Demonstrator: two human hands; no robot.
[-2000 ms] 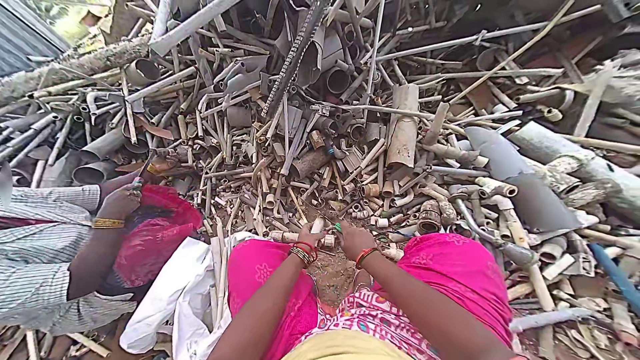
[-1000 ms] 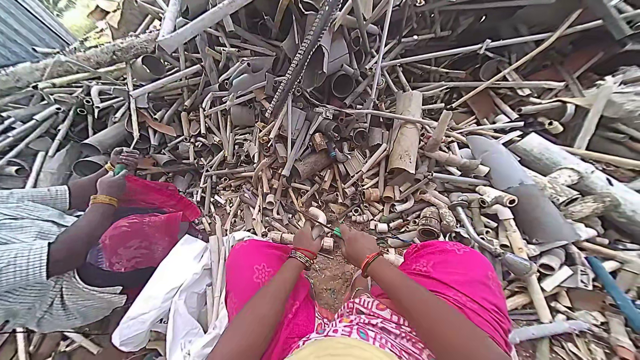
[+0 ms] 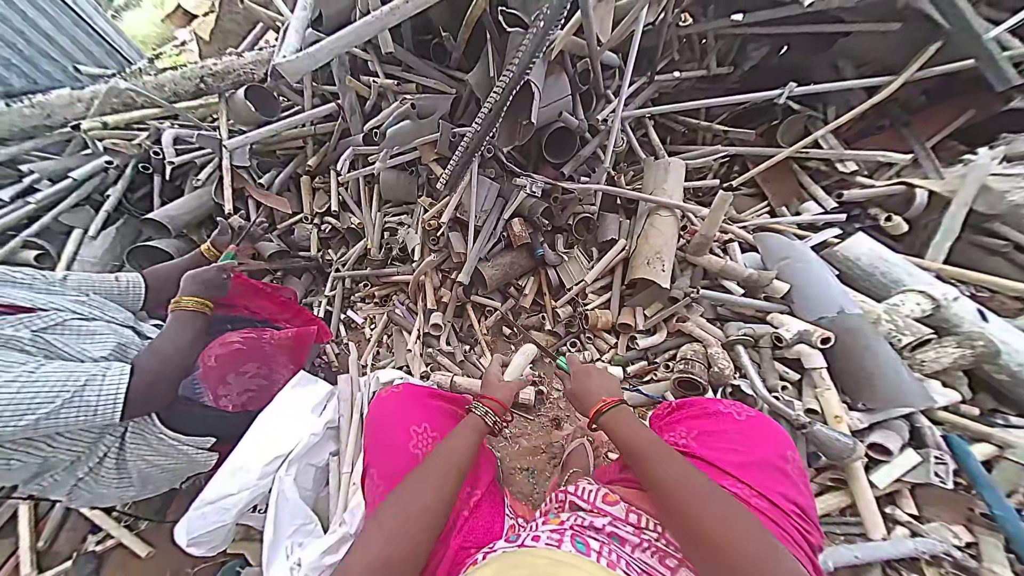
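My left hand (image 3: 501, 386) grips a short whitish plastic pipe piece (image 3: 522, 362) low in the middle, just in front of my knees. Close by on the right, my right hand (image 3: 590, 386) is closed round the green handle (image 3: 563, 364) of a knife or similar blade. Its thin dark blade (image 3: 530, 334) points up and left, beyond the pipe piece. Cut pipes and fittings lie around both hands, among them a brownish pipe fitting (image 3: 690, 372) to the right.
A co-worker's hands (image 3: 206, 268) hold a green-handled tool at the left. A white sack (image 3: 264, 472) with thin pipes lies between us. Heaped scrap pipes rise ahead, with a large grey pipe section (image 3: 840, 328) at the right and a ridged dark strip (image 3: 500, 96) above.
The whitish piece in my left hand now points up and right, and the blade extends up and left past it. The co-worker's hands have moved lower and closer together.
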